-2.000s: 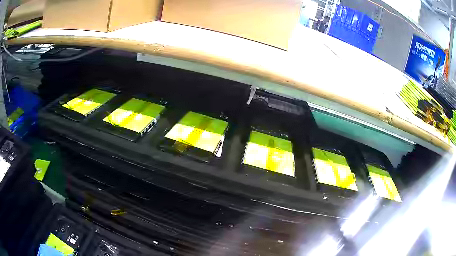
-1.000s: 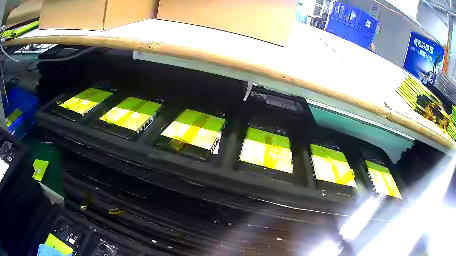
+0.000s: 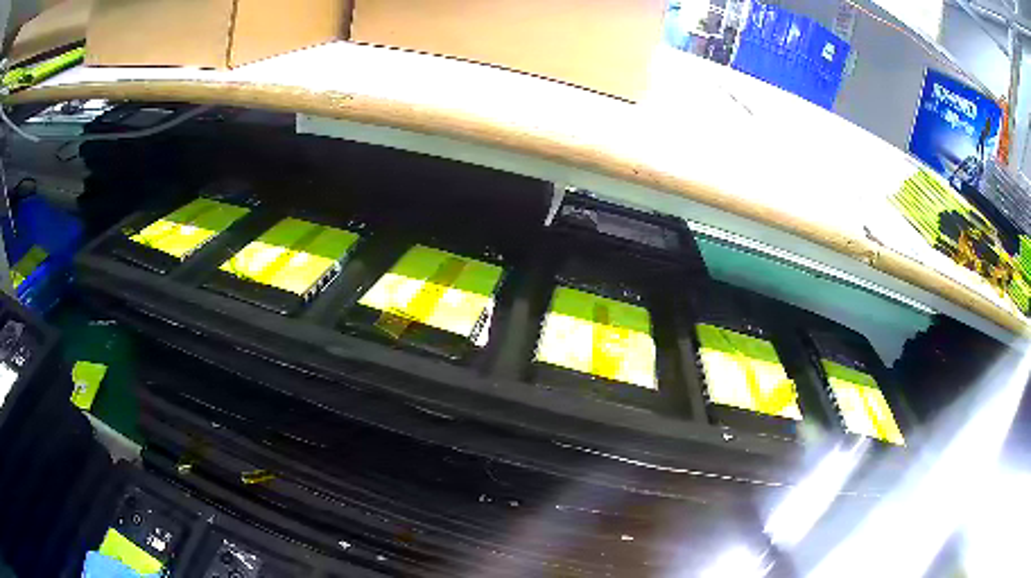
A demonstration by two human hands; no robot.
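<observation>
Neither of my hands is in view. A thick stack of black foam trays [image 3: 373, 367] lies in front of me under the shelf. The slots of the top tray hold several black device bodies with lime pieces on them, such as the lime piece at the middle [image 3: 596, 338], one at the far left [image 3: 189, 227] and one at the right end [image 3: 861, 403]. Each lime piece has a darker yellow mark. An amber tab [image 3: 393, 325] sticks out below the lime piece left of the middle. Glare covers the lower right.
A white shelf with a wooden edge [image 3: 633, 175] crosses above, bearing cartons [image 3: 497, 40] and lime flex-tailed pieces [image 3: 944, 215] at the right. Other black trays [image 3: 45, 452] stand lower left, near a blue bin [image 3: 45, 265].
The whole view has shifted slightly, so the trays and shelf sit a little further left and up in the picture. The pieces in the slots look unchanged.
</observation>
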